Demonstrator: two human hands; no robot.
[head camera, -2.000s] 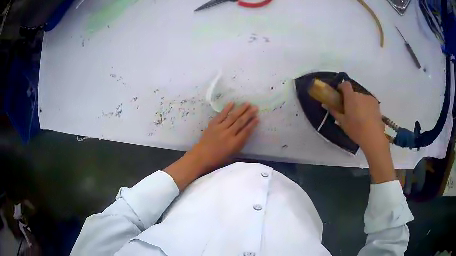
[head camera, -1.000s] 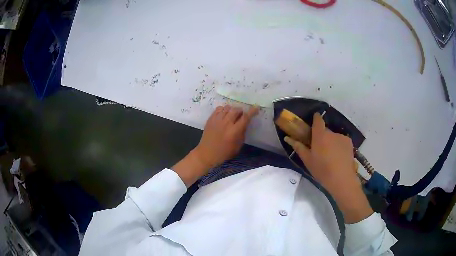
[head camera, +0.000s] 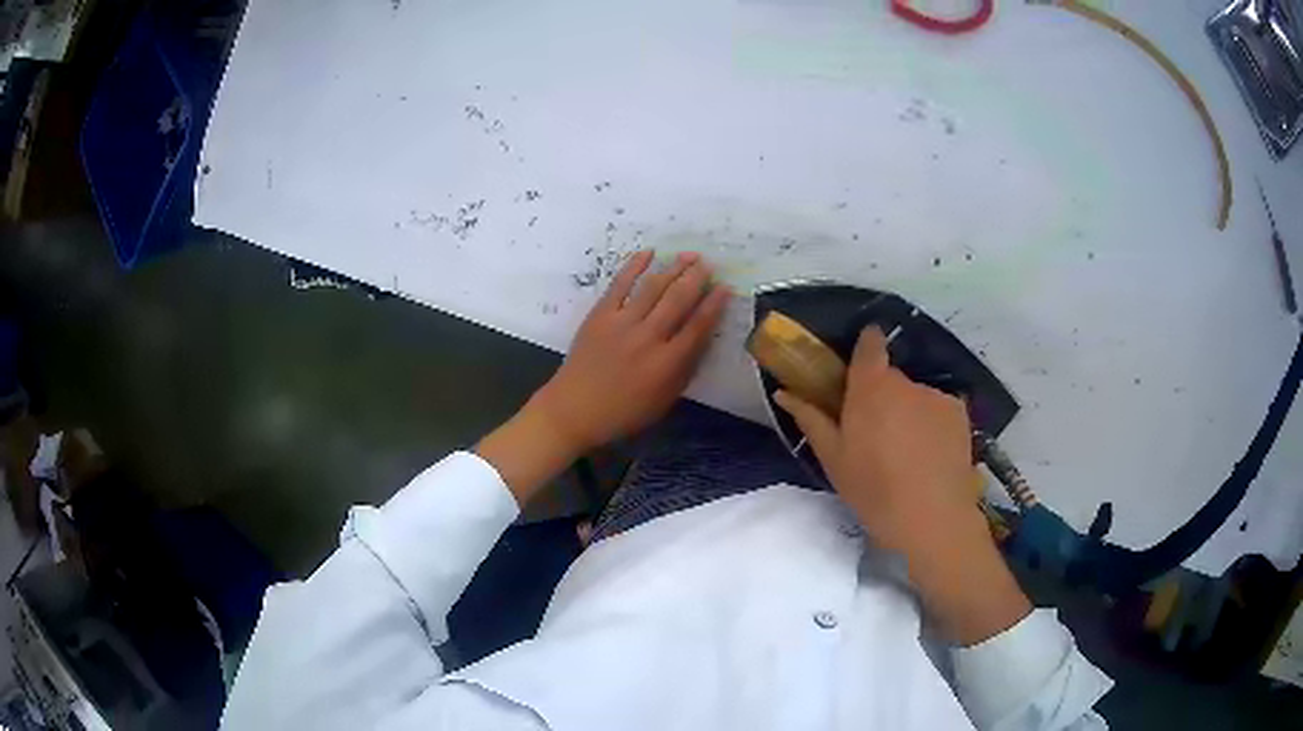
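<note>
My right hand (head camera: 903, 443) is closed around the light wooden handle of the steam iron (head camera: 936, 346). The iron's dark pointed body rests on the white table near its front edge, tip toward my left hand. My left hand (head camera: 646, 336) lies flat, palm down, fingers a little apart, just left of the iron's tip. A very pale fabric piece (head camera: 732, 271) shows faintly at its fingertips; most of it is hidden or blends into the table. Whether the left fingers grip it cannot be told.
The white table (head camera: 429, 114) has small dark marks. The curved template (head camera: 1197, 107) lies upper right, with a clear case (head camera: 1263, 64) and a thin pointed tool (head camera: 1279, 257). Red scissor loops (head camera: 943, 14) show at the top edge. The hose (head camera: 1215, 521) runs off right. A blue bin (head camera: 136, 143) stands left.
The iron has moved left in my right hand, closer to my left hand. My left hand has gone from bent fingers at the cloth's edge to lying flatter over it. The view has shifted.
</note>
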